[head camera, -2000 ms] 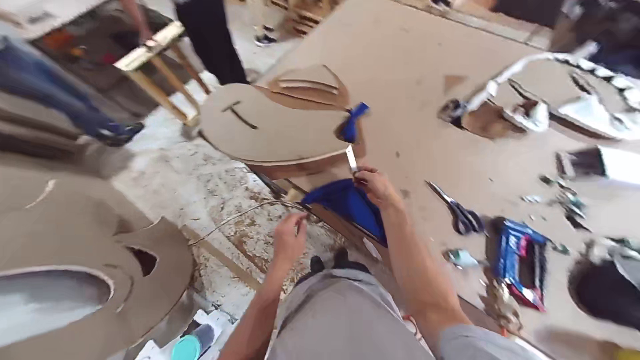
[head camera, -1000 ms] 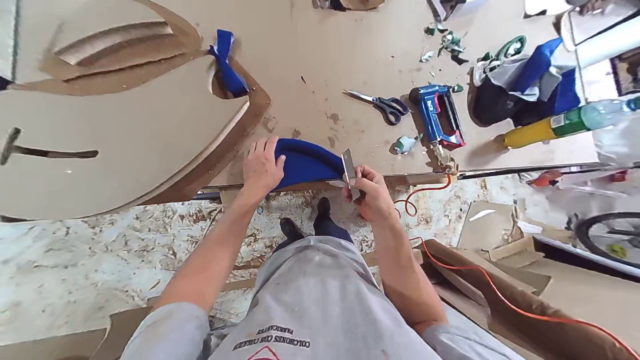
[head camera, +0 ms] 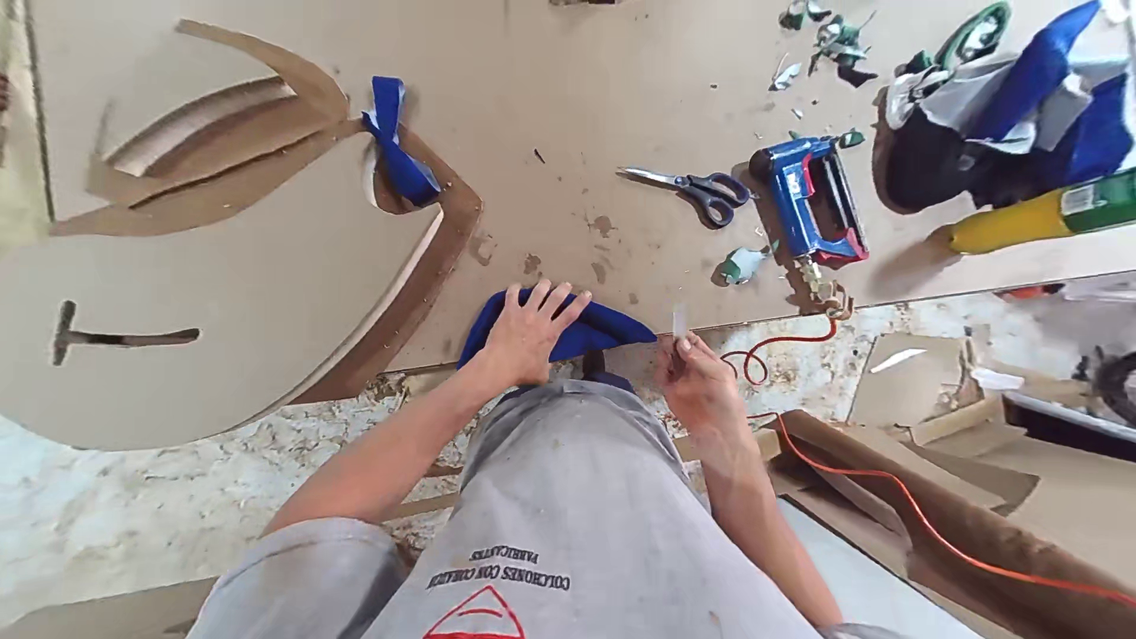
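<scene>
My left hand [head camera: 535, 333] lies with spread fingers on a blue fabric-covered piece [head camera: 612, 327] at the table's near edge. Just beyond that piece's right tip, my right hand [head camera: 697, 364] grips a small tool with a flat pale blade [head camera: 680, 320], pointing away from me; its handle is mostly hidden by the fingers. Farther left, a blue fabric strip [head camera: 397, 146] loops through an opening in a large cut board panel [head camera: 266, 311]. A hammer [head camera: 129, 337] rests on this panel.
Scissors [head camera: 692, 188], a blue pneumatic stapler [head camera: 812, 200] with an orange air hose [head camera: 896, 484], green scraps [head camera: 839, 40], a fabric pile [head camera: 994, 115] and a yellow-green bottle [head camera: 1038, 217] lie to the right. Cardboard [head camera: 923, 373] is on the floor below.
The view has swung right since the first frame. My left hand came onto the blue piece by the second frame, and its fingers are now more spread. My right hand still holds the bladed tool.
</scene>
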